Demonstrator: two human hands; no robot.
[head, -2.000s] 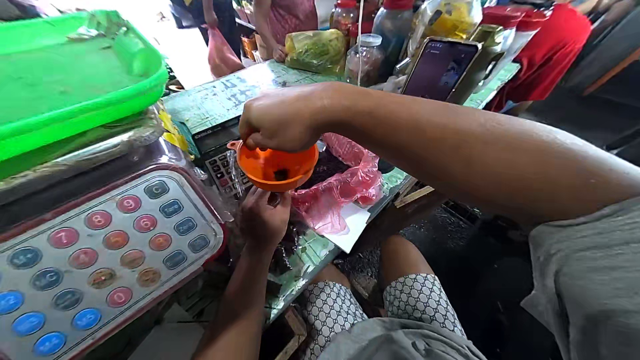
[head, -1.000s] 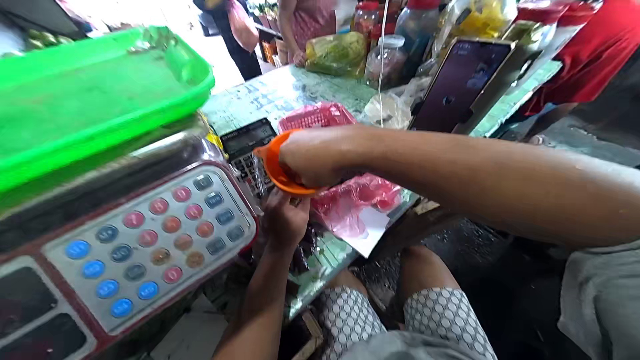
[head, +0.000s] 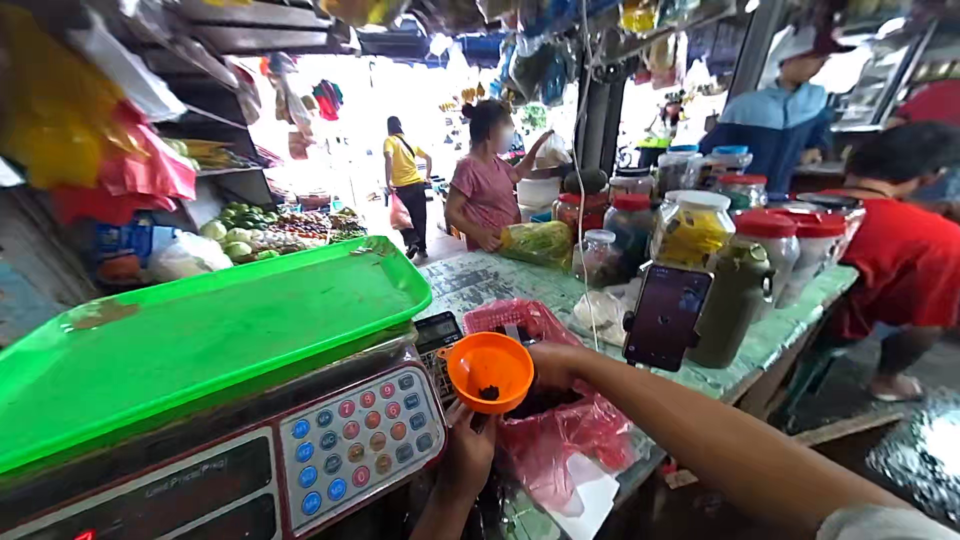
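Note:
An orange plastic funnel (head: 491, 371) stands upright with a small dark clump in its bowl. My left hand (head: 469, 442) is closed around the base of the funnel, below the bowl. Just right of the funnel, my right hand (head: 555, 367) reaches toward a pink plastic bag (head: 585, 431) with dark contents; its fingers are mostly hidden behind the funnel's rim and the bag. Behind the funnel are a pink plastic basket (head: 517, 313) and a calculator (head: 437, 334). A white sheet (head: 589, 495) lies beside the bag.
A scale with a keypad (head: 361, 442) and a green tray (head: 225, 315) fills the left. A phone on a holder (head: 667, 319), an olive flask (head: 731, 307) and several lidded jars (head: 694, 225) stand on the counter (head: 480, 277). Several people are beyond it.
My right hand has moved out of the funnel to its right side, by the pink bag. The view has tilted up, showing more of the market.

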